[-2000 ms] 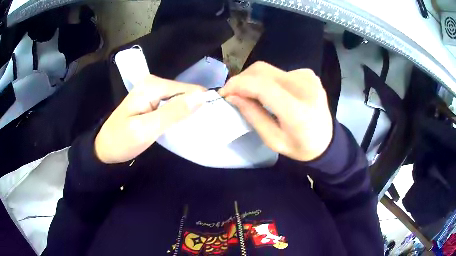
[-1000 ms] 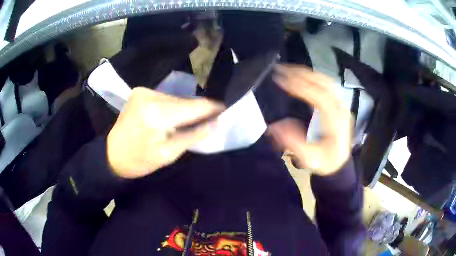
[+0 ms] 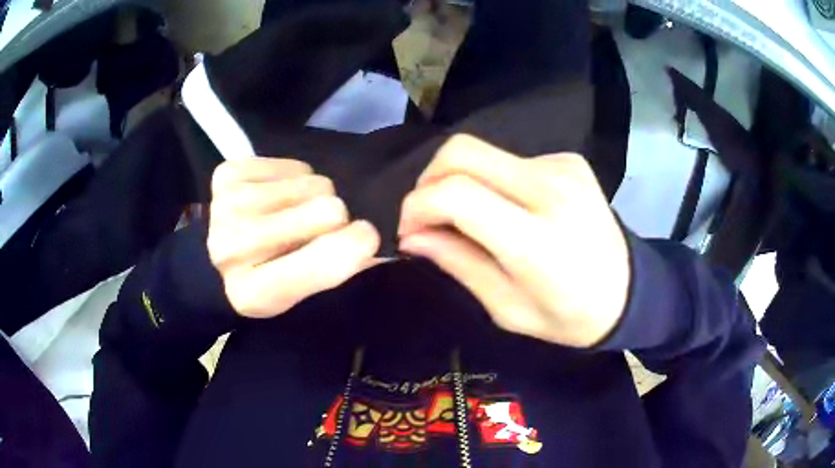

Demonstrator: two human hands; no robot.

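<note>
A dark garment piece point(image 3: 366, 169) is held over my lap with its dark side up. My left hand point(image 3: 284, 233) grips it on the left, fingers curled, thumb near its lower edge. My right hand point(image 3: 522, 238) pinches the same edge just to the right, fingertips close to my left thumb. A thin pale sliver shows at the edge between them. A narrow white flap point(image 3: 217, 114) sticks up beyond my left hand. A pale patch of fabric point(image 3: 362, 102) shows behind the dark piece. The fingertips partly hide the pinched edge.
The grey ruler-marked table edge point(image 3: 710, 37) curves across the top right. Pale and black cut pieces point(image 3: 655, 119) hang at the right. More black and white pieces point(image 3: 78, 119) lie at the left. Coloured scraps lie at the lower right.
The piece has turned from its white side to its dark side. My right hand moved away from it, then came back to the edge. My left fingers have curled around the fabric.
</note>
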